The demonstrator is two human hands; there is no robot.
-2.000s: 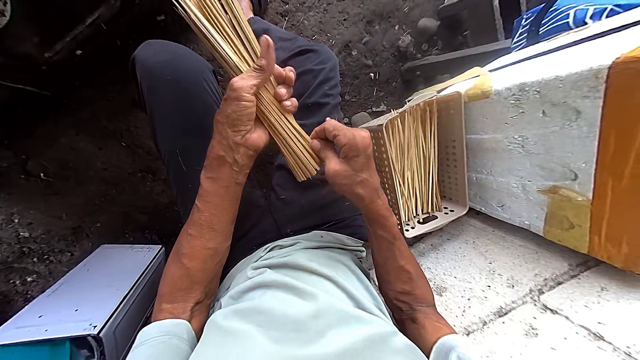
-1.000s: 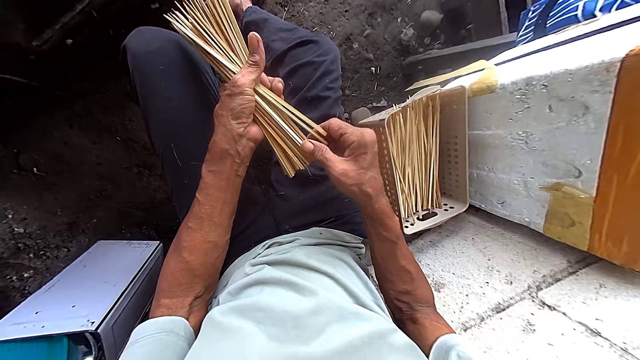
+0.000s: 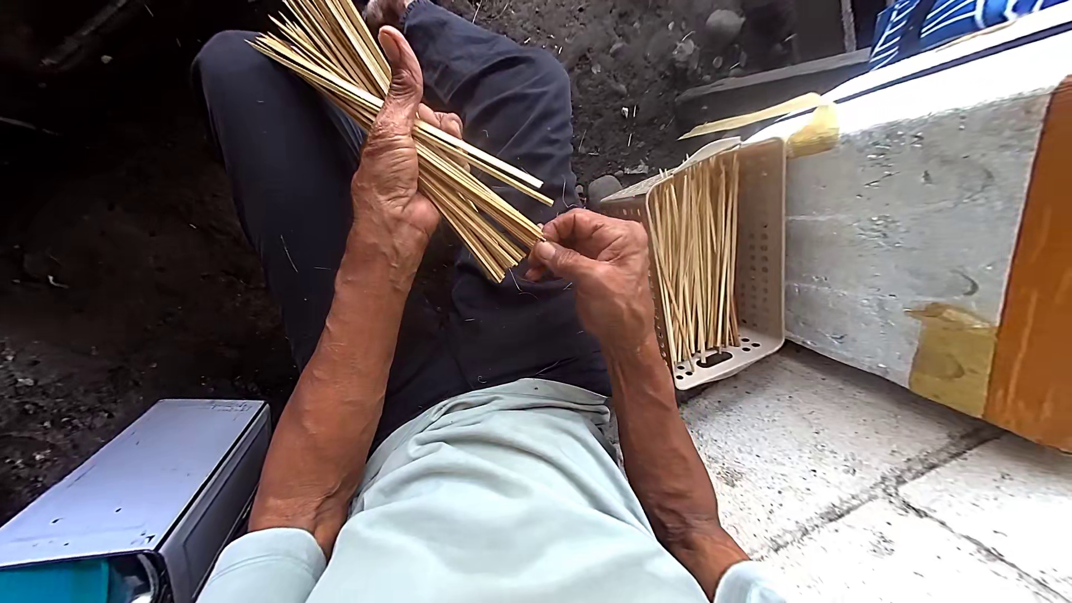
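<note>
A bundle of thin bamboo sticks (image 3: 452, 180) lies slanted across my left hand (image 3: 398, 159), which is closed around it with the thumb pointing up. The upper ends fan out beyond the thumb. At the lower right end of the bundle, my right hand (image 3: 599, 260) pinches stick tips between thumb and fingers; how many it grips cannot be told. Right of that hand, a beige perforated plastic basket (image 3: 766, 243) lies on its side, with more sticks (image 3: 695, 260) standing lengthwise in it.
A grey foam box (image 3: 904, 226) with brown tape stands right of the basket, on pale floor tiles (image 3: 804, 444). At the lower left is a white metal case (image 3: 142, 477). Dark trousered legs (image 3: 519, 109) are bent under the hands, with dark soil beyond.
The bundle is more fanned at its upper end than two seconds ago. Some sticks now stand apart from the rest near its lower end. Both hands stay in about the same place.
</note>
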